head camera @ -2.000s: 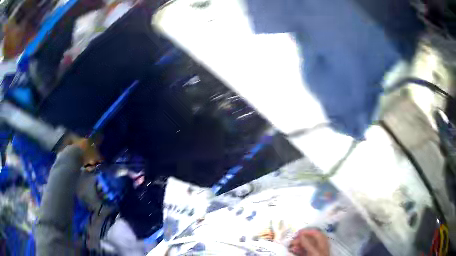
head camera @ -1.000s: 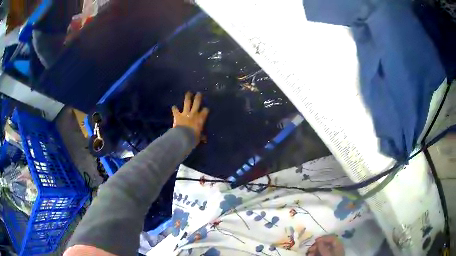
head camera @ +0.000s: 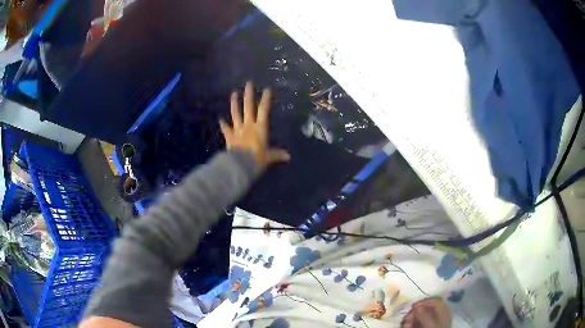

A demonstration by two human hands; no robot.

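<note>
My left hand point(head camera: 247, 128), in a grey sleeve, reaches over the dark bin with its blue rim point(head camera: 156, 102). Its fingers are spread and it holds nothing. Dark navy material point(head camera: 288, 186) lies under and beside it; contact is unclear. A thin dark strip point(head camera: 391, 240) runs across the floral cloth point(head camera: 359, 278) on my lap and over the white table's edge. No clear right hand shows; a blurred brownish-pink round patch at the bottom may be part of the print.
The white machine table point(head camera: 385, 77) slants down the right, with blue cut fabric point(head camera: 507, 83) on it. A blue lattice crate point(head camera: 70, 198) stands at left. Scissor-like loop handles point(head camera: 130, 168) show beside the bin. A pale green strip point(head camera: 491, 246) hangs near the table edge.
My left hand came into the bin area from the left. Over the last second it moved slightly up, its fingers still spread and its thumb now further out.
</note>
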